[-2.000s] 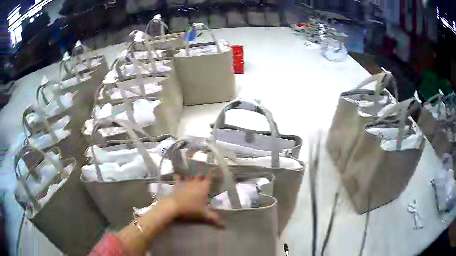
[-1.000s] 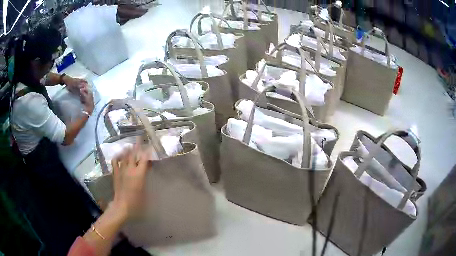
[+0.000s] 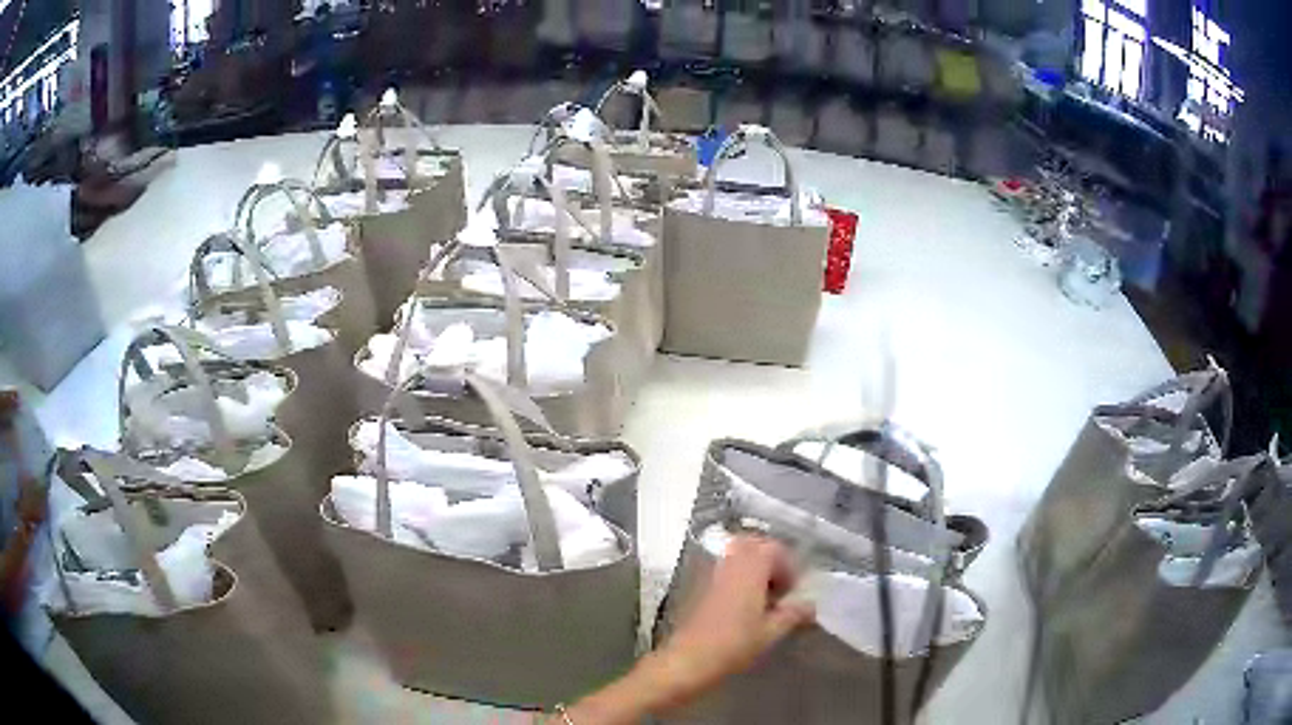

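Note:
My left hand (image 3: 744, 602), bare and blurred, reaches in from the bottom, with a thin bracelet at the wrist. Its bent fingers are at the left side of the mouth of a grey-beige tote bag (image 3: 850, 680). I cannot tell if they grip its rim or only touch it. This bag has looped handles (image 3: 935, 496) and white stuffing paper (image 3: 886, 616). Another stuffed tote bag (image 3: 489, 623) stands upright just to its left. My right hand is not in view.
Rows of stuffed tote bags (image 3: 291, 425) stand on the white table (image 3: 794, 404) at left. More bags (image 3: 1091, 524) stand at right. A red tray or box (image 3: 840, 251) is behind the lone back bag (image 3: 740, 283). A clear plastic bag (image 3: 1088, 269) lies at the far right edge.
My left hand has left the front-left bag and moved right to another bag. The view has swung right again, and the co-worker is almost out of the picture.

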